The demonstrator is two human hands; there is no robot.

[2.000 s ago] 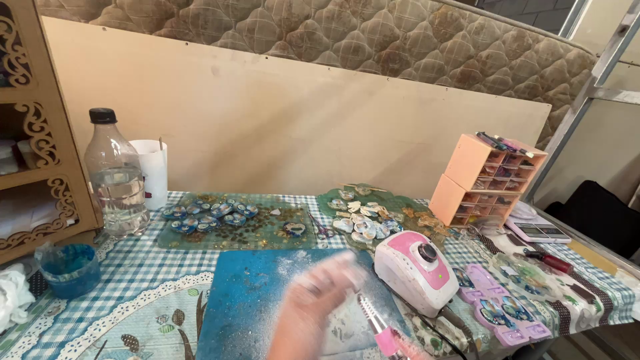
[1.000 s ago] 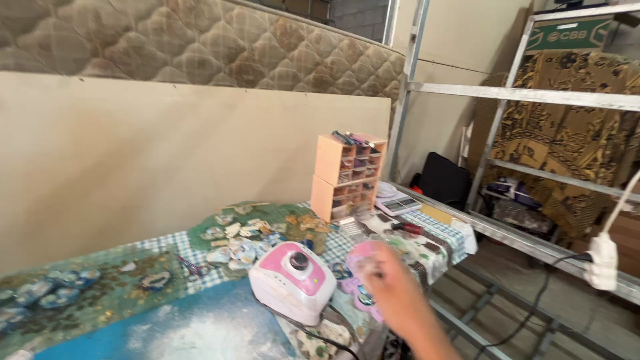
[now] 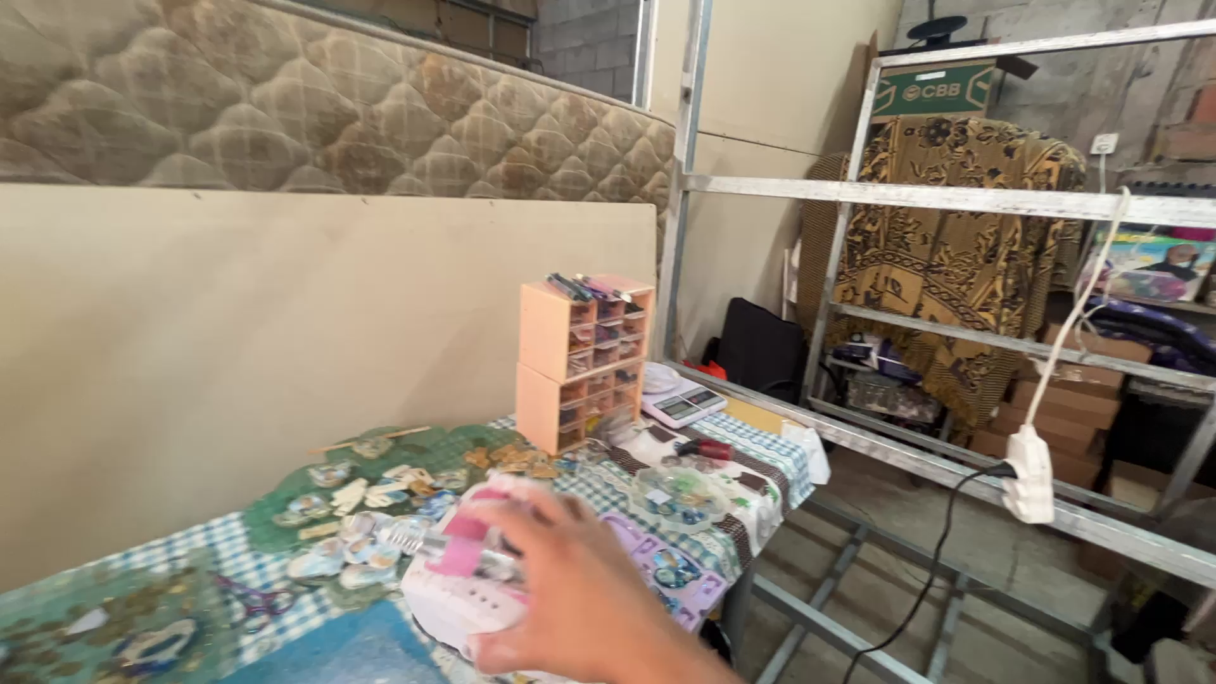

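Note:
My right hand (image 3: pixel 570 579) reaches in from the lower right, its fingers and thumb curved around the near side of a pink and white electric file's control box (image 3: pixel 456 608). Between the fingers and thumb is the pink and clear handpiece (image 3: pixel 461 553), with a coiled cord guard at its left end. Blur hides whether the fingers grip it or are just around it. Left of the box, decorated pieces (image 3: pixel 366 551) lie on a green mat (image 3: pixel 271 513). A blue work sheet (image 3: pixel 351 651) shows at the bottom. My left hand is out of view.
Small peach drawer units (image 3: pixel 543 332) stand behind, beside a kitchen scale (image 3: pixel 684 404). A lilac mould (image 3: pixel 698 579) is right of my hand. Purple scissors (image 3: pixel 255 600) lie left. A metal frame (image 3: pixel 912 465) runs past the table's right side, with a hanging white power strip (image 3: pixel 1028 475).
The view has swung far to the right. My right hand was right of the control box one second ago and is now at it. The hand seen over the blue sheet two seconds ago is gone from there.

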